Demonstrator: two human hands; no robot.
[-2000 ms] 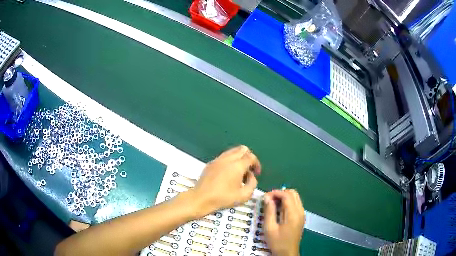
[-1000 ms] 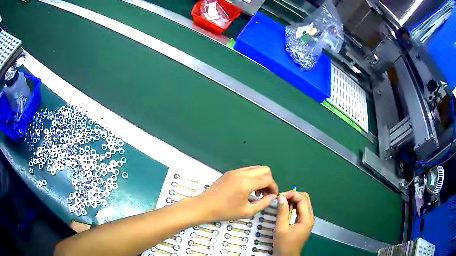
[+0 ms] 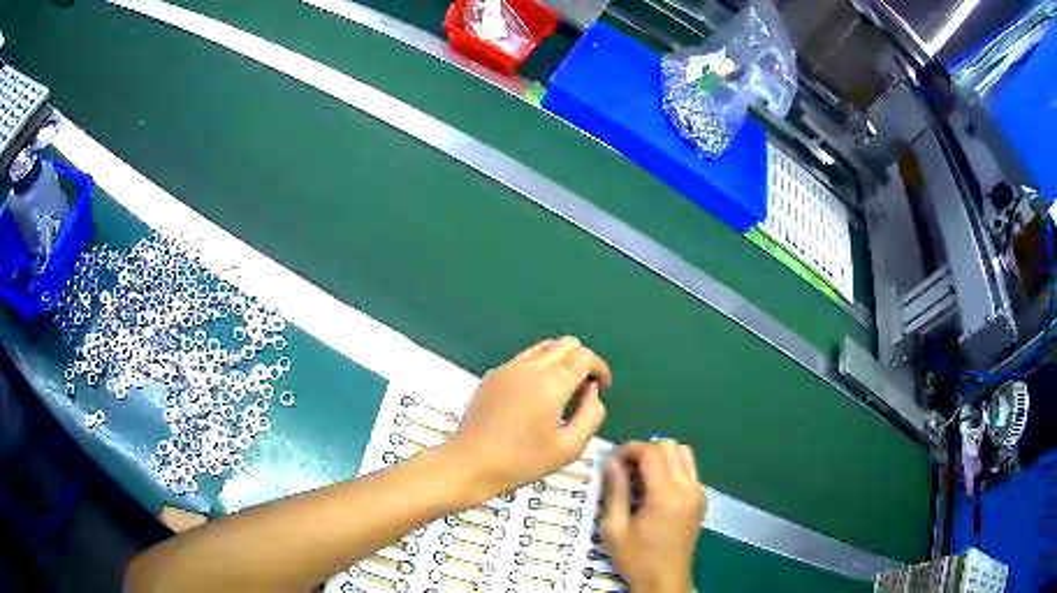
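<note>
The white parts tray [image 3: 487, 539] lies at the bottom centre, with brass pins in its slots and dark rings at the slot ends. My left hand [image 3: 539, 400] is bare and hovers over the tray's far edge, fingers curled; whether it holds anything cannot be told. My right hand [image 3: 655, 504] is at the tray's right column, thumb and fingers bent together, with a small blue tip just above its fingers. What its fingertips hold is hidden. Loose silver rings [image 3: 174, 348] lie in a pile left of the tray.
A blue bin [image 3: 52, 249] holds a bottle [image 3: 37, 203] at left. Across the green conveyor belt [image 3: 464, 255] are a red bin [image 3: 498, 35], a blue shallow tray [image 3: 649, 127] with a bag of small parts [image 3: 707, 99], and a spare tray [image 3: 809, 220]. Stacked trays [image 3: 945, 577] stand at lower right.
One second ago my hands met at the fingertips above the tray. Now they are apart: my left hand has moved up and left, my right hand slightly left.
</note>
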